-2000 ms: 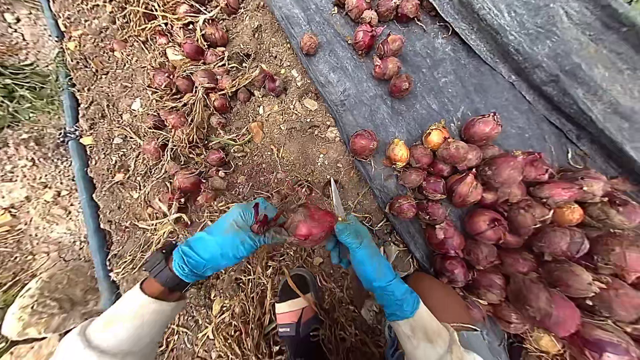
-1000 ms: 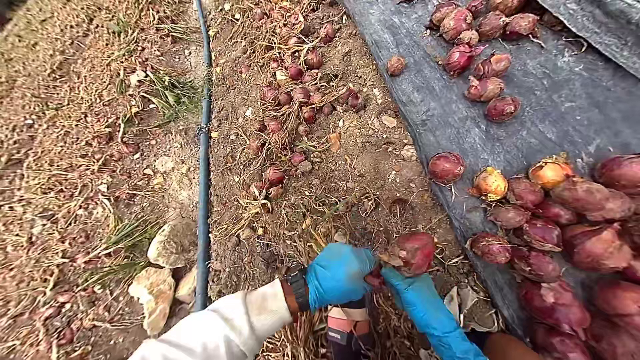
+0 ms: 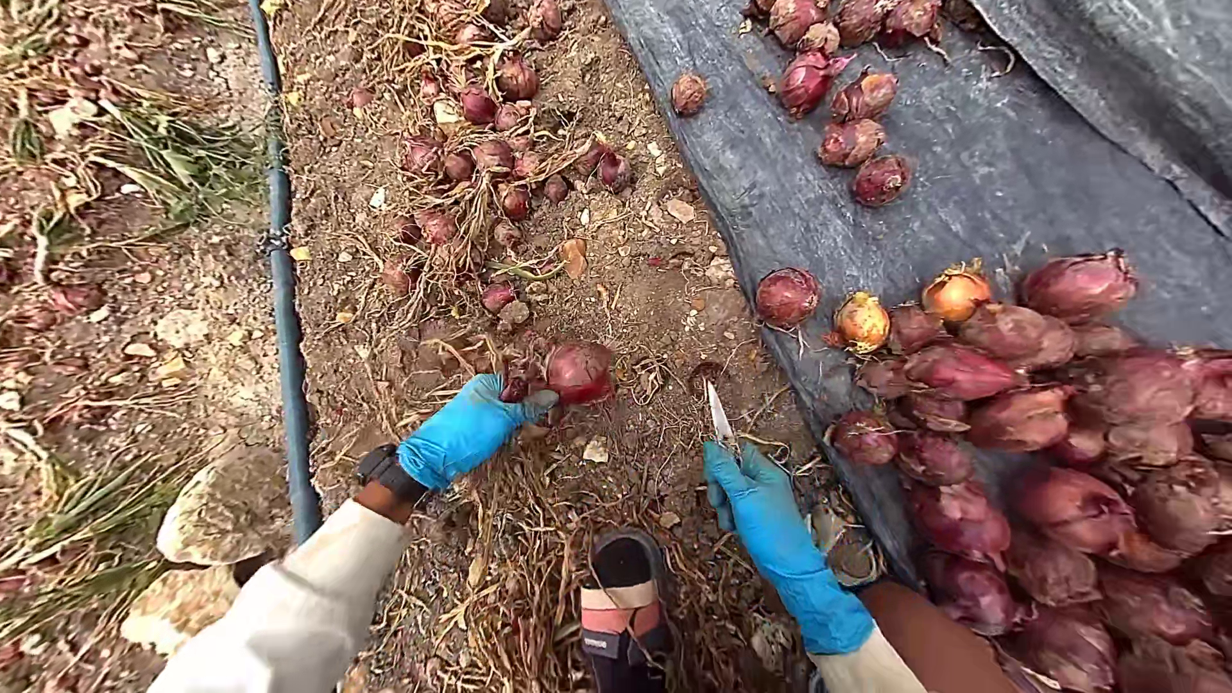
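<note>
Both hands wear blue gloves. My left hand (image 3: 472, 428), with a dark watch at the wrist, grips a red onion (image 3: 579, 372) by its dry neck end; the bulb points right, above the soil. My right hand (image 3: 756, 491) is closed around a small knife, its pale blade (image 3: 718, 414) pointing up and away from me. The hands are apart, and the blade does not touch the onion. The knife's handle is mostly hidden in the glove. To the right, a heap of red onions (image 3: 1025, 419) lies on a dark plastic sheet (image 3: 770, 192).
A blue-grey irrigation pipe (image 3: 289, 366) runs along the left. Beyond my hands, loose red onions with dried leaves (image 3: 493, 157) lie on the soil. More onions (image 3: 852, 142) lie farther up the sheet. A pale rock (image 3: 226, 510) sits at lower left, and my sandalled foot (image 3: 624, 616) stands between my arms.
My hands, close together at the onion one second ago, are now apart. The onion is in my left hand, to the left of the knife. The view has shifted between frames.
</note>
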